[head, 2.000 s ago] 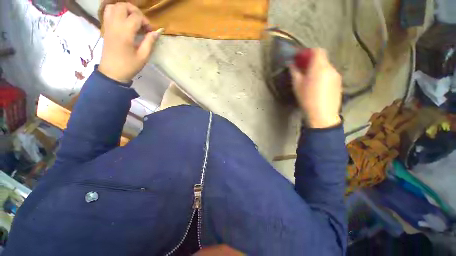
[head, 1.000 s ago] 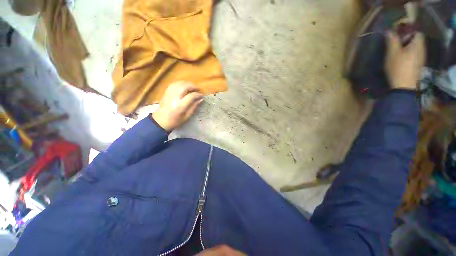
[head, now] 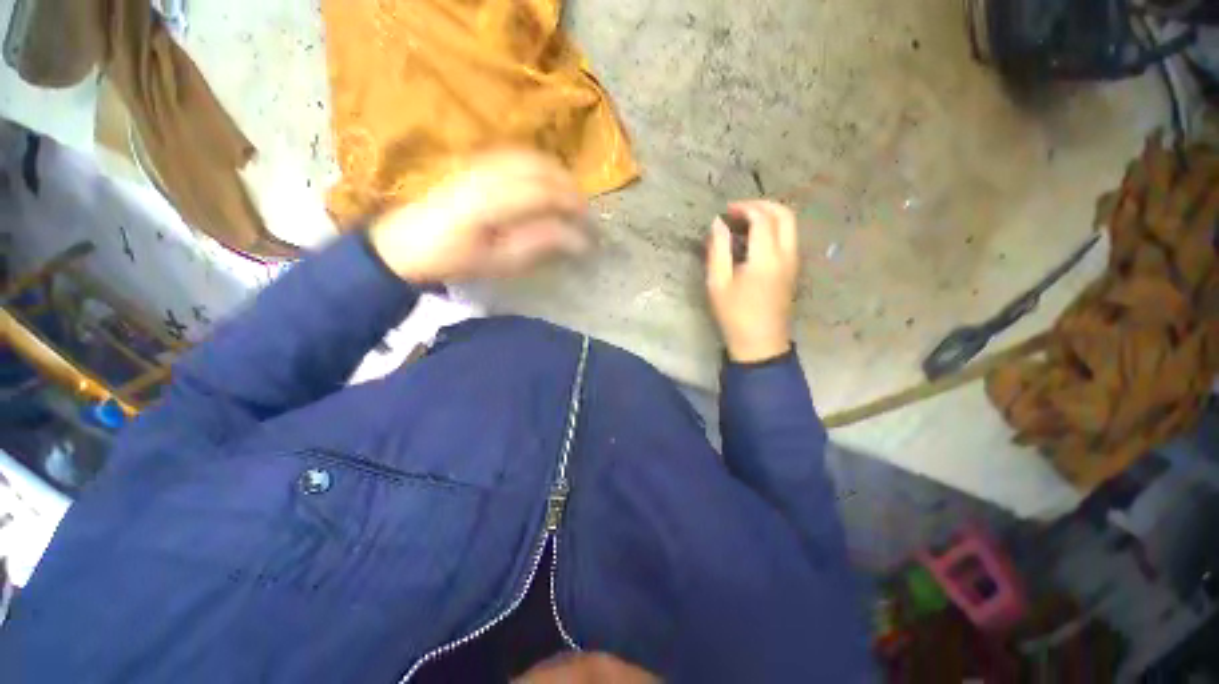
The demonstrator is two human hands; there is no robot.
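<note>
A mustard-tan garment piece [head: 448,87] lies wrinkled on the pale, speckled table cloth, cut off by the top edge. My left hand [head: 501,221] is blurred over its near end; whether the fingers hold the cloth cannot be told. My right hand [head: 755,267] is above the table right of the piece, fingers curled and apart, with nothing seen in it. A dark shape, apparently the iron on its rest [head: 1069,34], is at the top right, away from both hands.
Black-handled scissors or snips [head: 983,334] and a thin wooden stick [head: 922,398] lie at right beside a crumpled browner pile [head: 1123,321]. A brown piece [head: 174,134] hangs over the far left edge. A pink plastic stool [head: 976,575] stands on the floor at lower right.
My right hand has let go of the iron's red handle at the far right and come back near the middle. My left hand has lifted or shifted slightly and is moving. The view has turned somewhat.
</note>
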